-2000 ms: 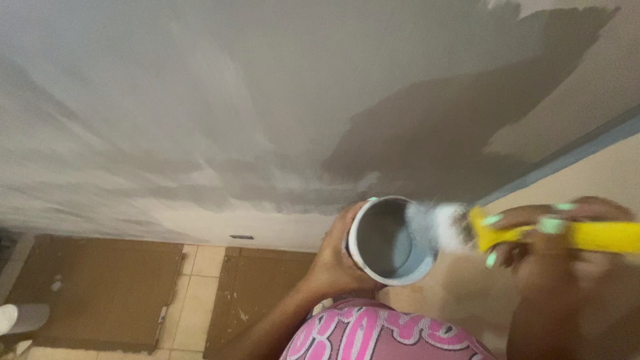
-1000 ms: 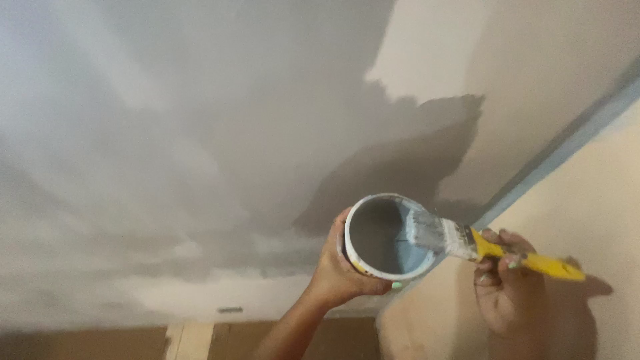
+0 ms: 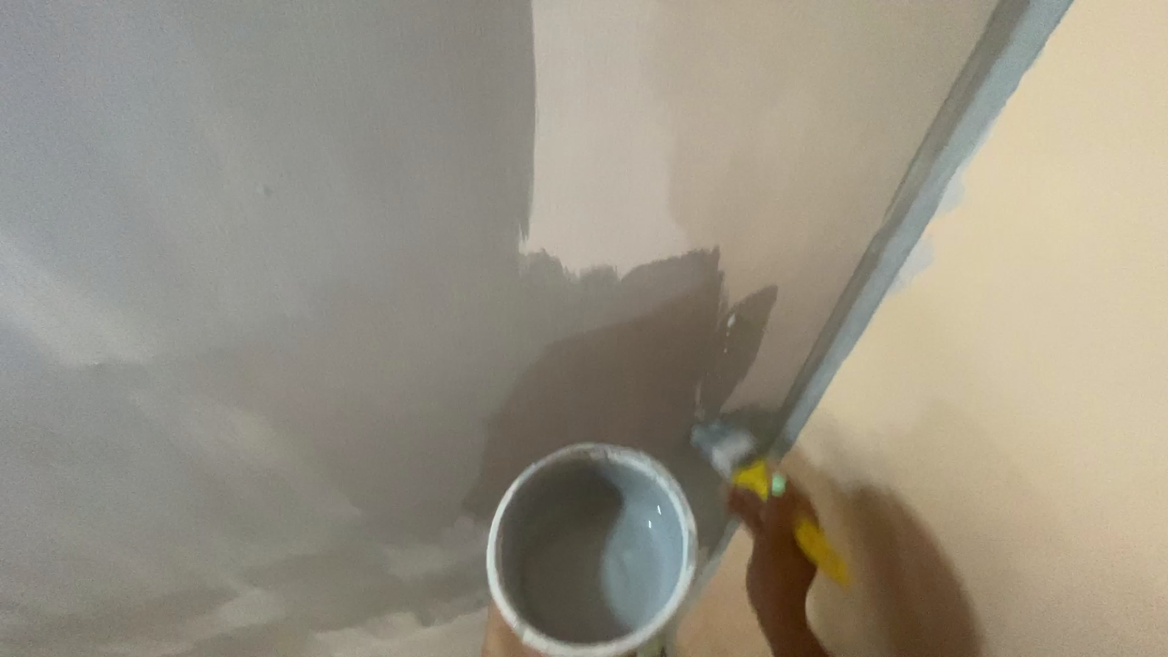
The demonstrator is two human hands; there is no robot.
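Note:
My left hand (image 3: 500, 637) holds a round tub of grey-blue paint (image 3: 591, 547) from below at the bottom of the view; most of the hand is hidden behind the tub. To its right, my right hand (image 3: 780, 538) grips a paintbrush by its yellow handle (image 3: 821, 547). The brush's bristles (image 3: 716, 443), coated in pale blue-grey paint and blurred, lie against the wall (image 3: 630, 365) beside a fresh darker stroke (image 3: 744, 338), close to the corner.
A blue-grey painted strip (image 3: 876, 265) runs slantwise along the corner. Right of it stands a cream wall (image 3: 1049, 347) with shadows on it. An unpainted pale patch (image 3: 598, 137) shows at the upper middle of the grey wall.
The brush has gone from the tub's rim to the wall, where a new dark stroke shows near the corner. The view has moved closer to the wall, and the floor is out of sight.

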